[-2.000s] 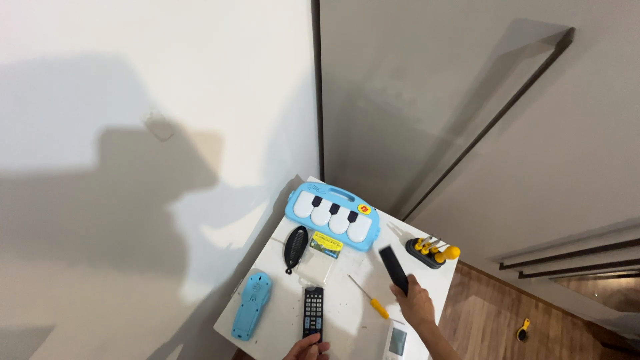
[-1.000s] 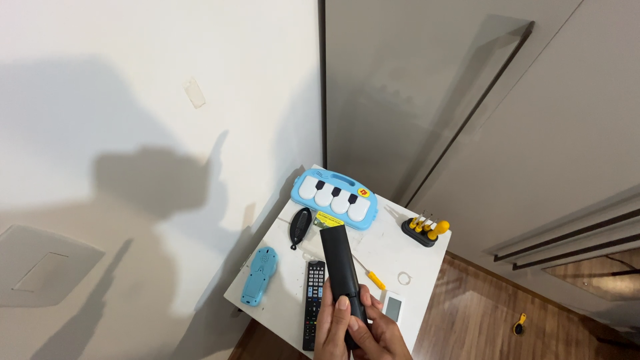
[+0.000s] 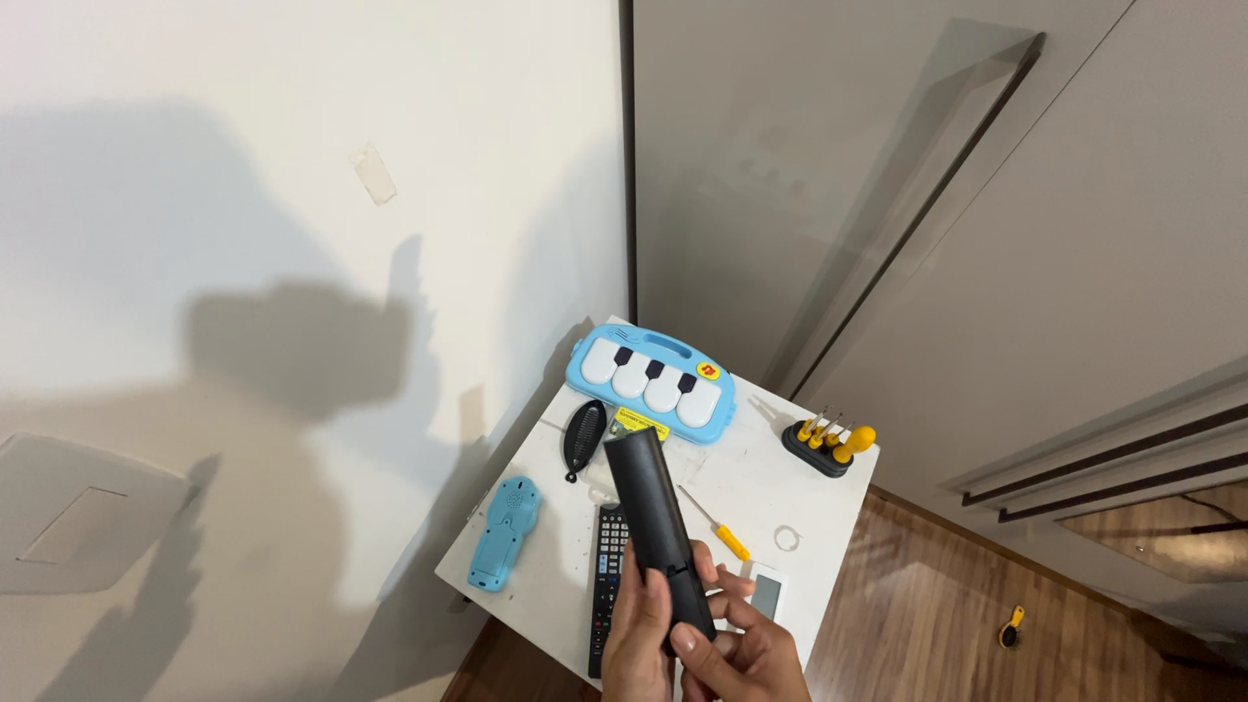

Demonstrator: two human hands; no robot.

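Note:
Both hands hold a black remote control [image 3: 648, 507], its smooth back facing up, over the near part of a small white table [image 3: 819, 546]. My left hand [image 3: 639, 624] grips its left side with the thumb on the back. On the lower right, my right hand [image 3: 746, 634] has its thumb against the near end. Partly hidden under it lies another black remote control [image 3: 607, 575] with buttons up. To the right are a yellow-handled screwdriver [image 3: 731, 541] and a white device with a grey display [image 3: 766, 590]. A clear ring [image 3: 788, 538] lies beyond them.
On the table are a blue toy piano [image 3: 648, 382], a black oval object [image 3: 585, 439], a yellow-labelled packet [image 3: 642, 423], a light blue toy handset [image 3: 504, 534] lying back up, and a black stand of yellow screwdrivers [image 3: 819, 453]. Wall and cabinet doors [image 3: 975, 292] border it; a hairbrush [image 3: 1011, 629] lies on the floor.
Two seconds ago my right hand alone held the black remote at the right, and my left hand was at the remote with buttons. Now both hands are on the held remote.

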